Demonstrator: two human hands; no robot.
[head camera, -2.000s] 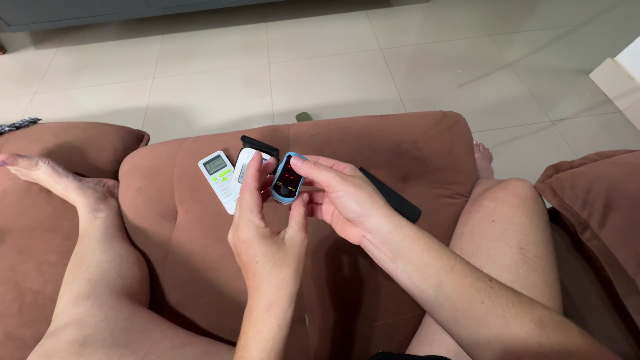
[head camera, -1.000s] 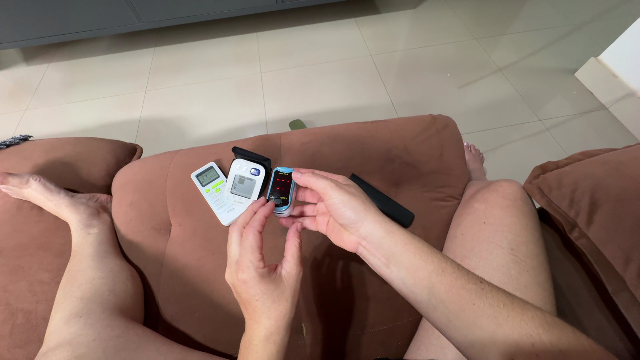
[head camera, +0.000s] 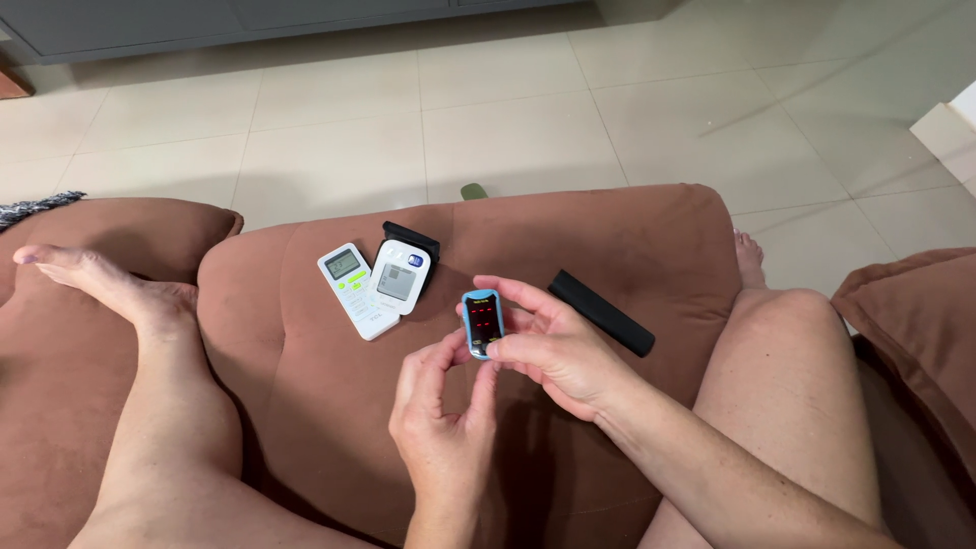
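Note:
A blue-rimmed fingertip pulse oximeter (head camera: 483, 324), its black display lit with red dashes, is held upright over the sofa seat. My right hand (head camera: 560, 347) grips it from the right, thumb on its lower front. My left hand (head camera: 446, 412) is at its lower left, fingertips close to or touching its edge; contact is partly hidden. Left of the hands, a white wrist blood pressure monitor (head camera: 399, 277) with a black cuff lies partly over a white air-conditioner remote control (head camera: 358, 293). A long black object (head camera: 602, 313), possibly a case or remote, lies right of my right hand.
The brown sofa seat (head camera: 534, 229) spans the middle, with a cushion (head camera: 915, 320) at the right. My bare legs rest on either side. Beyond are a tiled floor (head camera: 511, 137), a green object (head camera: 473, 191) and a dark grey cabinet (head camera: 229, 23).
My right thumb now rests on the oximeter's lower front, whereas a second ago it was at the upper side. The oximeter has moved away from the blood pressure monitor, uncovering more of it.

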